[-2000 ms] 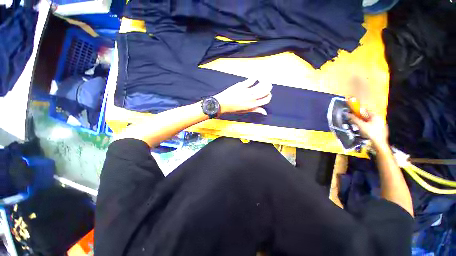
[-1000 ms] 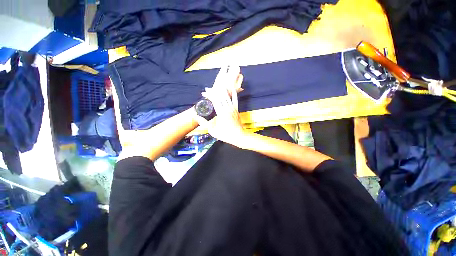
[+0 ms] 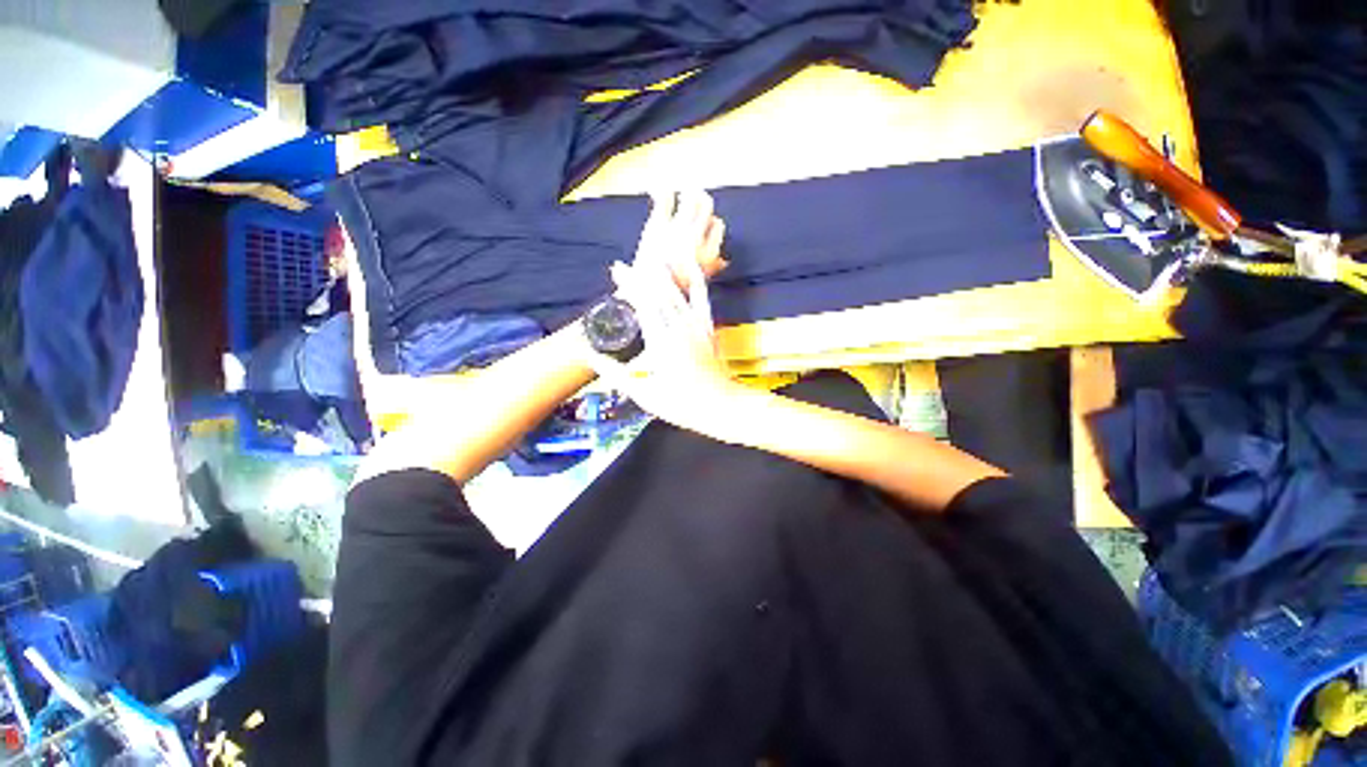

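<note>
Dark navy trousers lie on the yellow table cover, one leg stretched flat to the right. My left hand, with the watch on its wrist, rests on the leg near its upper part. My right hand lies over my left hand and wrist; its fingers overlap the left hand, so its exact grip is hard to tell. The steam iron, with an orange-brown handle, stands untouched at the hem end of the leg.
Heaped navy cloth lies along the table's far side. Yellow hoses run right from the iron. A blue crate with yellow scraps stands at lower right, and another blue crate at left. Dark garments hang at right.
My right hand has let go of the iron and moved left onto my left hand. The iron now stands at the hem end. In the last second almost nothing has moved.
</note>
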